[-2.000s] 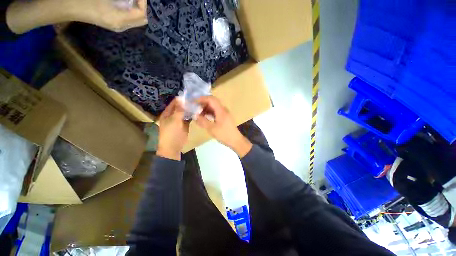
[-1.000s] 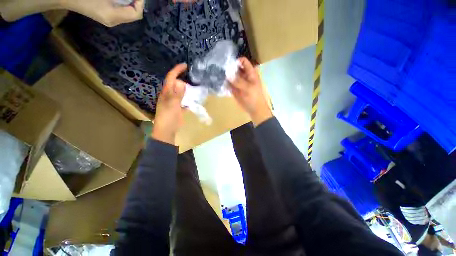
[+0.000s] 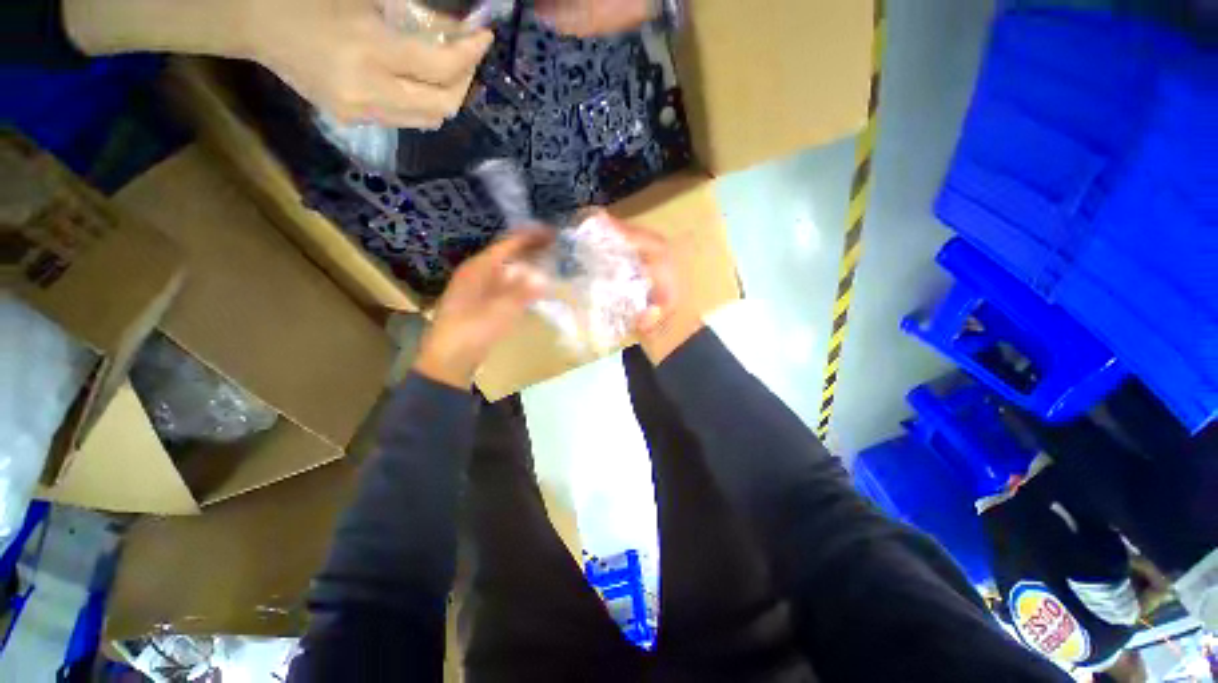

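A crinkled clear plastic bag (image 3: 612, 283) is bunched between my hands over the near flap of the main carton. My left hand (image 3: 484, 304) has its fingers on the bag's left side. My right hand (image 3: 659, 291) grips its right side. Something dark shows at the bag's left part, blurred; I cannot tell if it is a plate inside. Black plates (image 3: 574, 120) with round holes lie in a heap in the main carton (image 3: 768, 80) in front of me.
Another person's hands (image 3: 381, 67) hold clear film over the carton's far part. An open waste carton (image 3: 261, 440) with crumpled bags stands at left. Blue stools (image 3: 1022, 327) and a large blue stack (image 3: 1089, 200) are at right, beyond yellow-black tape (image 3: 851, 254).
My hands have come closer together and lower, bunching the bag. The other person's hands have moved right and further over the carton.
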